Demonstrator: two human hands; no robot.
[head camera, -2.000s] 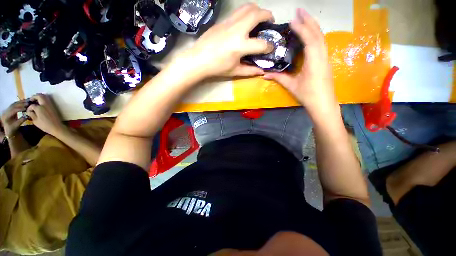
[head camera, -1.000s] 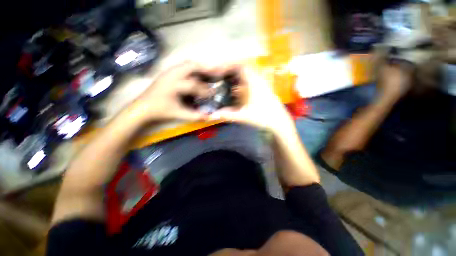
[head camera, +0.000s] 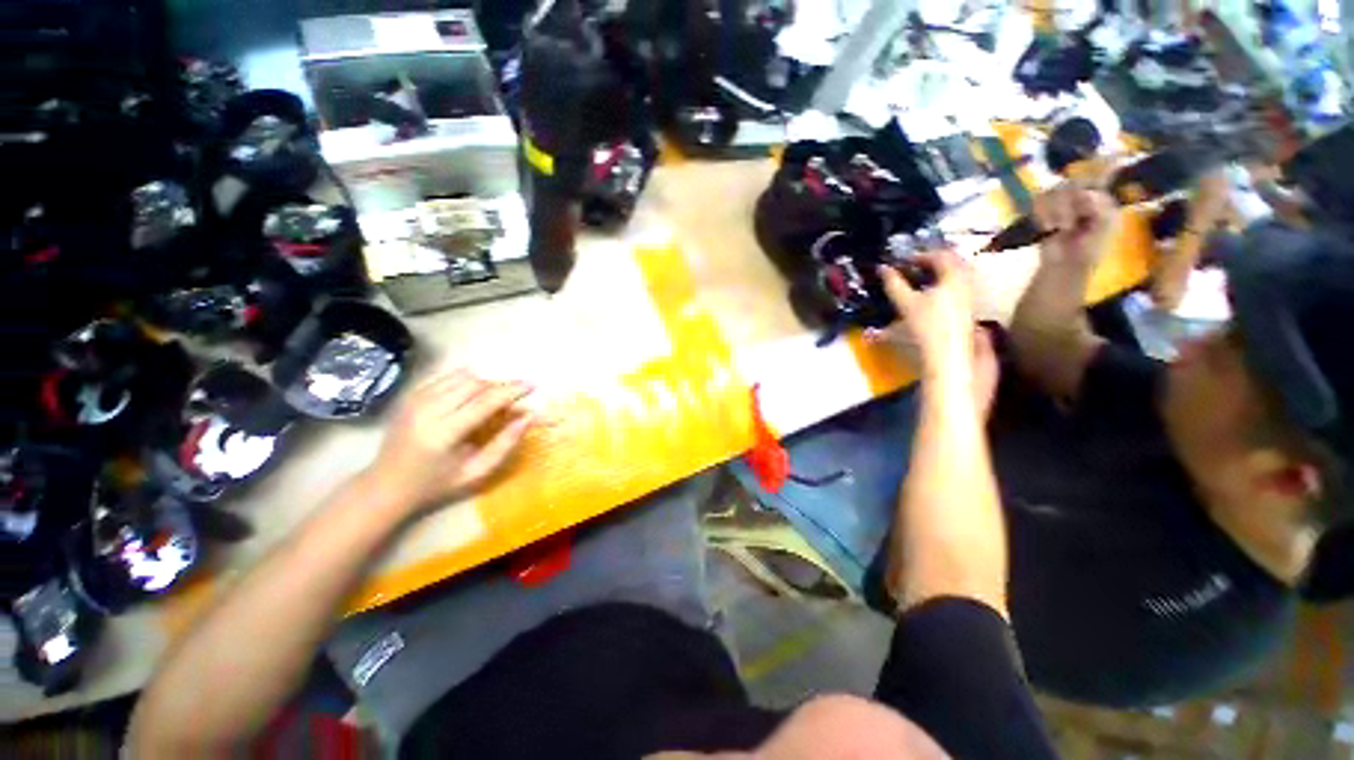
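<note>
My left hand (head camera: 453, 438) lies palm down over the bench's orange-yellow tape, empty, with its fingers slightly apart. My right hand (head camera: 939, 309) is stretched out to the right, its fingers on a black part-built unit (head camera: 912, 250) with a silvery inside. The unit is small and partly hidden by the fingers. It is at the near right edge of a small group of black units (head camera: 814, 186) with red and silver insides.
Crowded black open units (head camera: 345, 368) fill the left side. A pale grey box (head camera: 431, 178) and a thick black upright body with a yellow mark (head camera: 547, 149) stand behind. A red tool (head camera: 766, 446) hangs at the front edge. A neighbouring worker's hand (head camera: 1072, 238) is close to mine.
My hands have parted. The left has let go of the unit and rests on the bench; the right has moved far right to the group. The view has turned right.
</note>
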